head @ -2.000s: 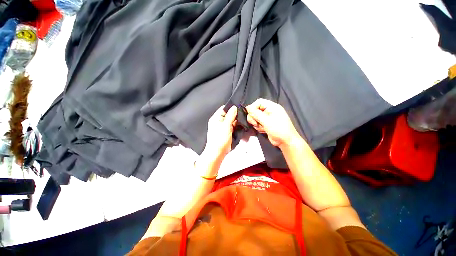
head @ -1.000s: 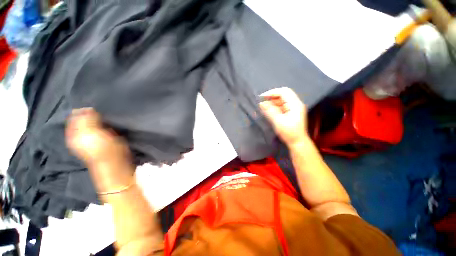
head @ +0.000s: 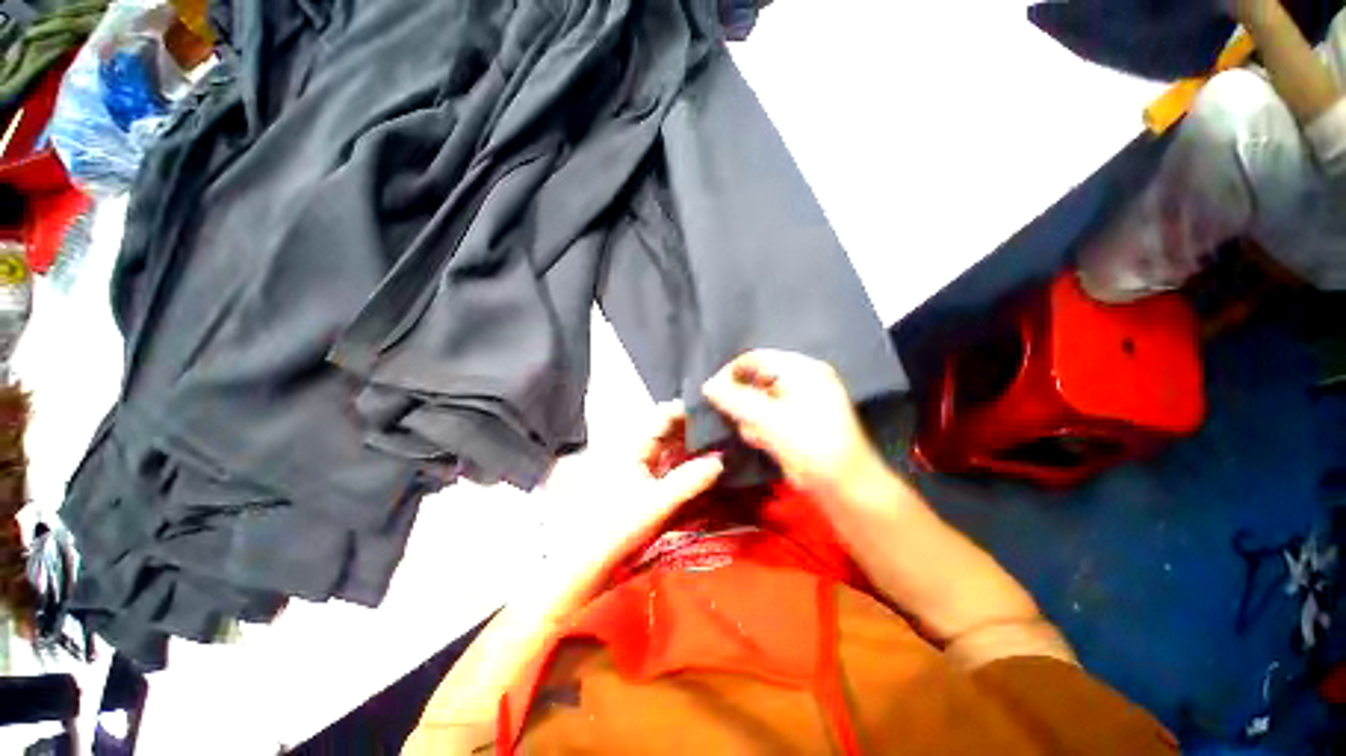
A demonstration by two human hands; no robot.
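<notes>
A large heap of dark grey trousers point(head: 487, 207) lies over the white table in front of me. One leg point(head: 782, 266) reaches down to the table's near edge, its hem by my apron. My right hand point(head: 775, 414) pinches the corner of this hem between thumb and fingers. My left hand point(head: 672, 465) is just left of it and slightly lower, thumb and curled fingers near the hem edge. Whether it grips cloth cannot be told. No tool can be made out in either hand.
A red stool point(head: 1115, 377) stands on the blue floor at the right. A person in light clothing point(head: 1203, 192) sits at the upper right by dark cloth. Brown fluffy strip point(head: 15, 495), plastic bag point(head: 126, 96) and dark items lie at the left.
My left hand has come back from the heap on the left to beside my right hand. My right hand has moved down and left onto the leg hem. The view has shifted.
</notes>
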